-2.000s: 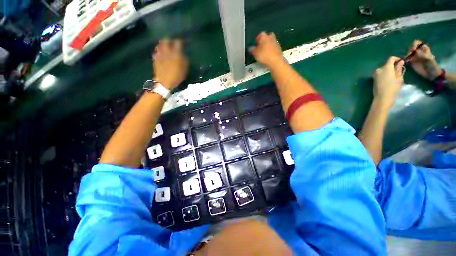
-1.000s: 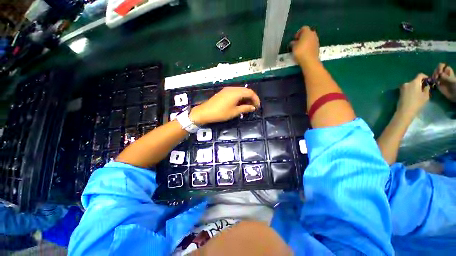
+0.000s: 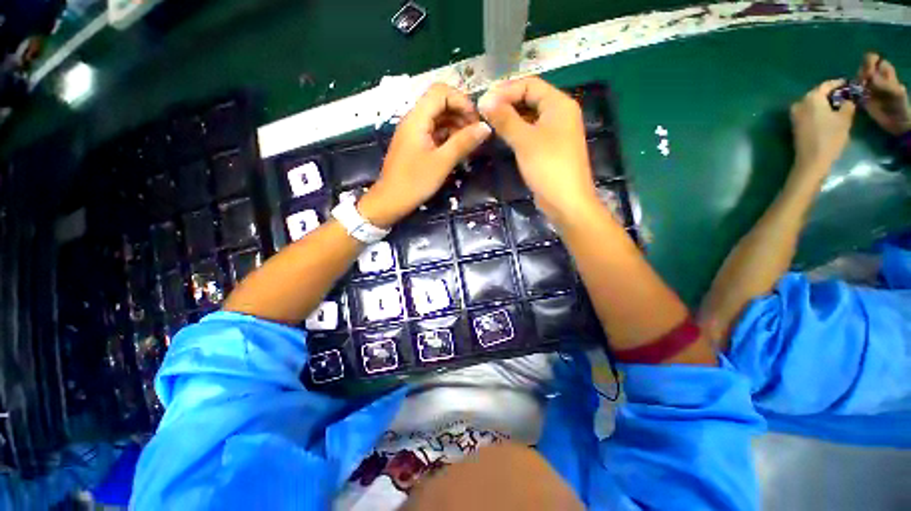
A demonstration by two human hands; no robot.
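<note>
My left hand and my right hand meet at the fingertips above the far edge of the blister tray. Fingers and thumbs are pinched close together. Anything between the fingertips is too small or hidden to tell. The tray's left and middle pockets hold square units, white side up. Its nearest row holds several black-faced housings with white rims. A few tiny white bits lie on the tray below my hands.
A white ledge with a pile of white parts runs behind the tray, with a metal post. A housing lies beyond. A second tray is at left. At right, another person's hands hold a dark part.
My left hand has moved up and right from over the tray. My right hand has come back from beyond the ledge, and the two now meet. White bits now show on the green surface at right.
</note>
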